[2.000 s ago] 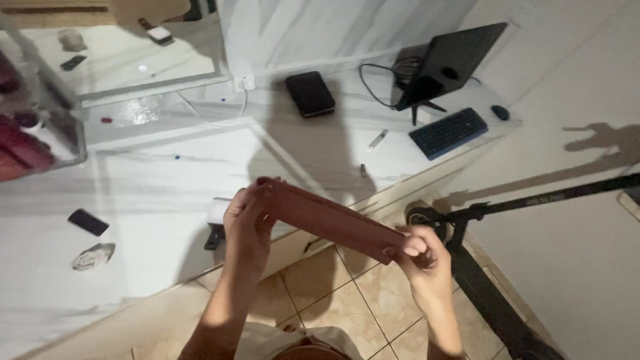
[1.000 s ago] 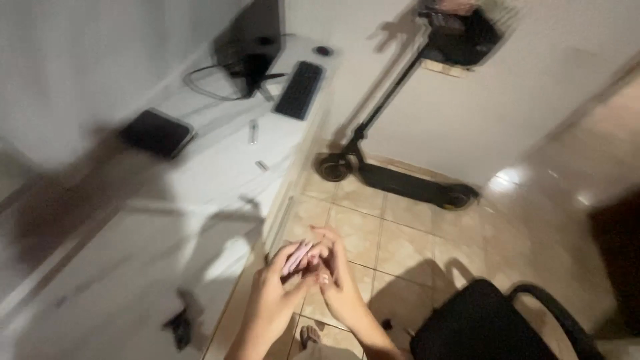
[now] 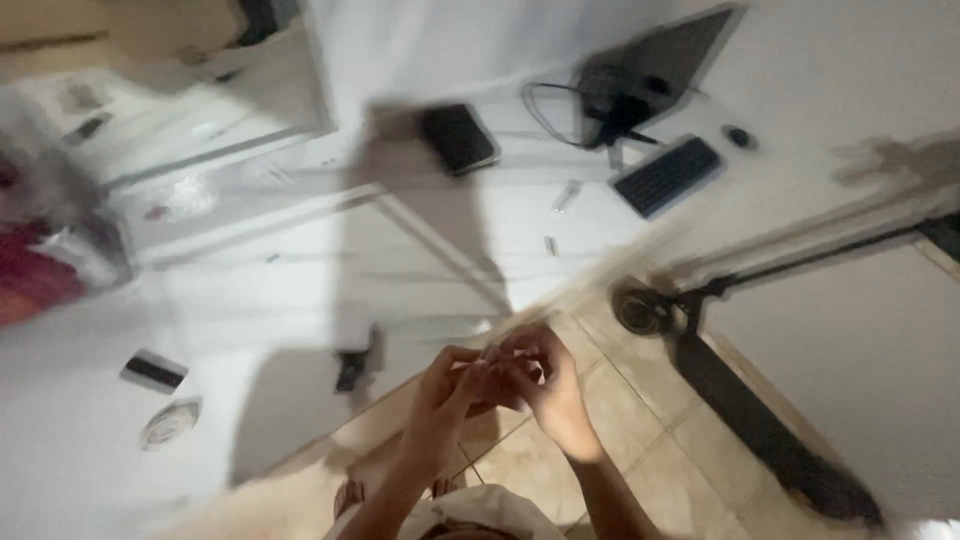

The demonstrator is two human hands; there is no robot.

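Observation:
Close together in front of my body, over the desk's front edge, are my left hand (image 3: 454, 382) and my right hand (image 3: 540, 367). The fingers of both are bent around a small reddish-brown piece (image 3: 495, 388), which they mostly cover. Blur and shadow hide its shape and material. Left of my hands, a small black object (image 3: 350, 369) lies on the white marbled desk (image 3: 292, 300). A dark rectangular device (image 3: 154, 372) and a round whitish item (image 3: 171, 424) lie farther left.
Along the desk's back are a black case (image 3: 457, 139), a monitor (image 3: 660, 64), a keyboard (image 3: 667, 176) and a mouse (image 3: 739, 136). A clear container with red contents (image 3: 37, 262) stands at left. An electric kick scooter (image 3: 765, 420) stands on the tiled floor (image 3: 630, 397) at right.
Two seconds ago my hands were apart, holding a long reddish-brown strip between them; now they are together around a small piece. The view swung right toward the scooter and chair, then back.

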